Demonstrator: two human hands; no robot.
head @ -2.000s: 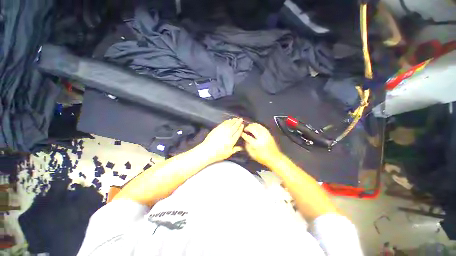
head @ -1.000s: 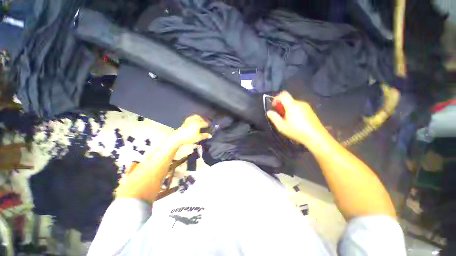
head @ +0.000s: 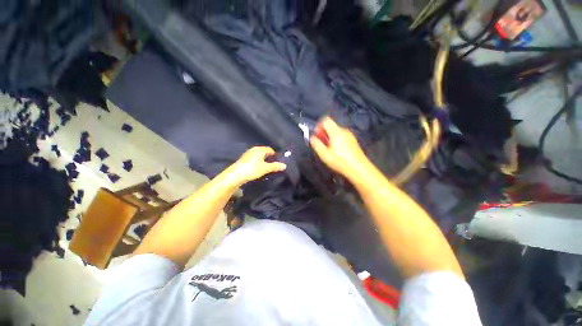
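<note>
My right hand [head: 335, 145] is closed on the steam iron [head: 321, 135], whose red patch shows at my fingers; its body is mostly hidden. The iron is at the near end of the sleeve board [head: 217, 75], a long narrow dark bar running to the upper left. My left hand [head: 258, 163] pinches dark garment cloth [head: 271, 197] left of the iron. A small white spot, possibly a label [head: 287, 153], shows between my hands. The yellowish steam hose [head: 439, 76] hangs down to the right of my right hand.
A crumpled garment pile [head: 281, 54] lies behind the board. The dark table pad [head: 150, 95] shows at left. A brown wooden stool [head: 102, 228] stands on the scrap-strewn floor at lower left. A red piece [head: 381, 293] is at the front edge. Cables and a pale surface [head: 529, 228] are at right.
My right hand left the cloth and took hold of the iron, moving it left to the board's end. My left hand moved left along the cloth. The view has turned, showing more of the stool.
</note>
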